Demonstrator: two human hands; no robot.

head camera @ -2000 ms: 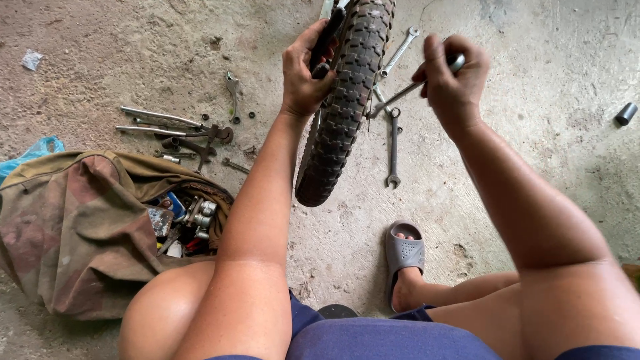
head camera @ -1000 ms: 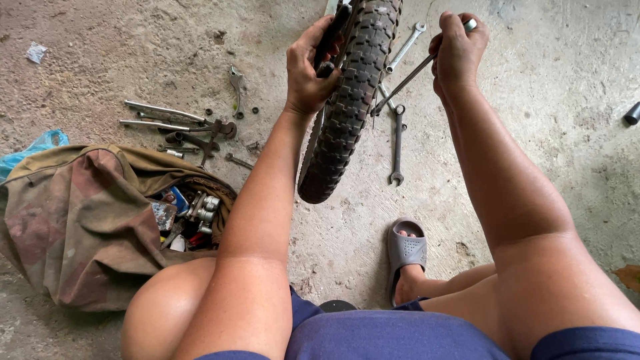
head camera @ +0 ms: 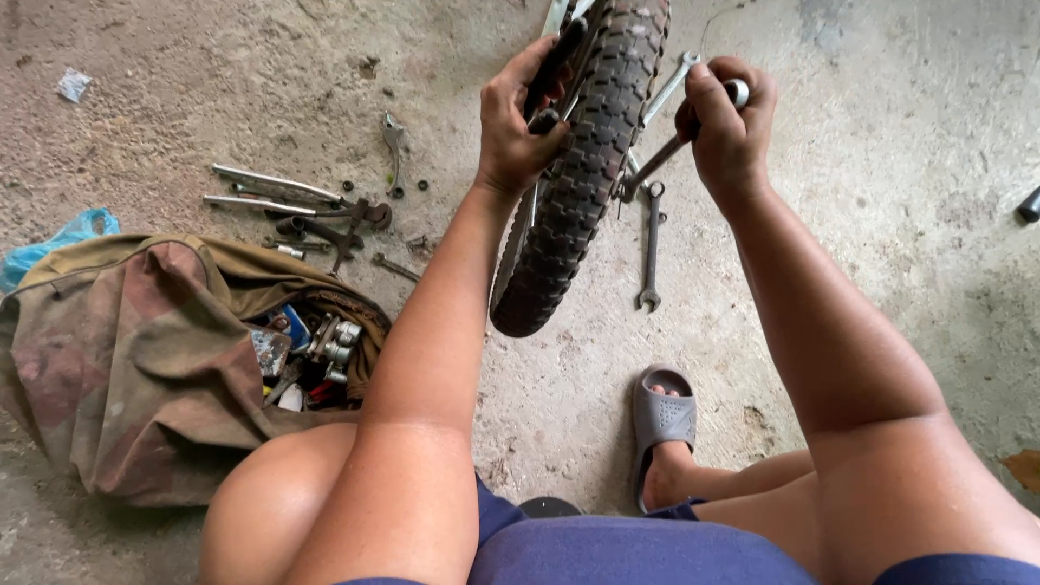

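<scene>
A knobby bicycle tire stands upright at the top centre. On its left side my left hand is closed around a black-handled tool, whose far end is hidden by the wheel. My right hand, to the right of the tire, grips a metal wrench; its ring end shows above the fist, and its lower end is at the wheel's axle side. Just below that end a combination wrench lies on the floor, and another silver wrench lies between the tire and my right hand.
At the left a camouflage canvas bag gapes with mixed metal parts inside, a blue plastic bag behind it. Several hand tools and small nuts lie on the concrete. A black cylindrical object is at the right edge. My sandalled foot is below.
My right hand has shifted slightly down and toward the tire since one second ago, the wrench still in it. My left hand has stayed at the wheel.
</scene>
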